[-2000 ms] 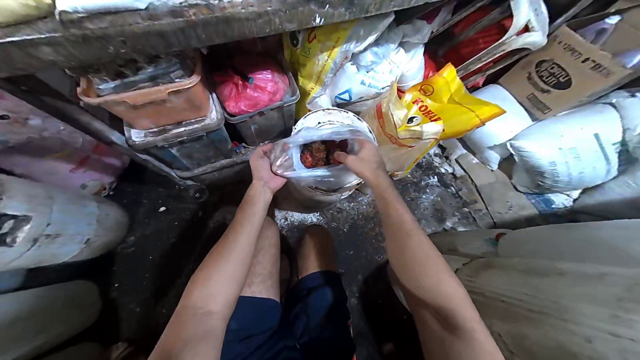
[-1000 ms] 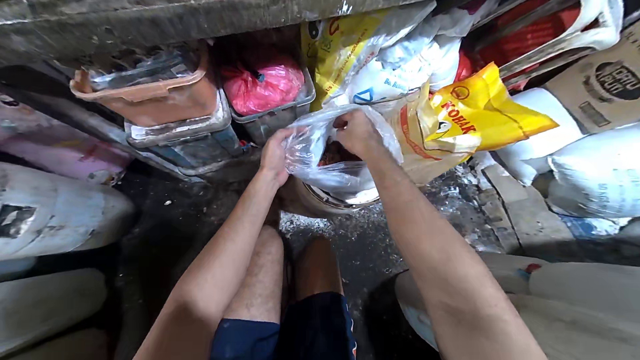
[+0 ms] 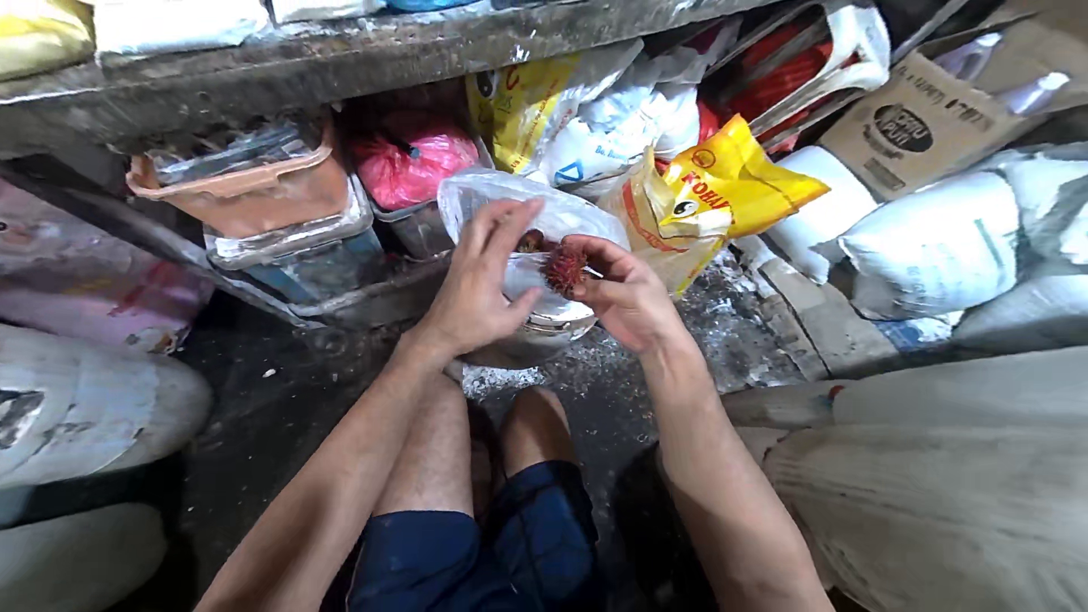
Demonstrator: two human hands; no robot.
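Observation:
My right hand (image 3: 625, 297) grips a red, hairy rambutan (image 3: 564, 269) between thumb and fingers, over a clear plastic bag (image 3: 552, 204). The bag lies open on top of a round tub (image 3: 561, 323), whose lower part shows below my hands. Another dark red fruit (image 3: 532, 242) shows inside the bag, partly hidden by my fingers. My left hand (image 3: 486, 285) is at the bag's left side, fingers apart and thumb toward the rambutan, with nothing held in it.
Under the shelf edge (image 3: 340, 81) stand an orange bin (image 3: 246, 191) and a pink plastic bag (image 3: 412, 166) in a grey bin. A yellow sack (image 3: 735, 183), a cardboard box (image 3: 926, 127) and white sacks (image 3: 939, 242) are at the right. Large pale sacks (image 3: 935, 476) flank my legs.
My left hand has let go of the bag's edge. My right hand, which was reaching into the bag a second ago, now holds a rambutan above it.

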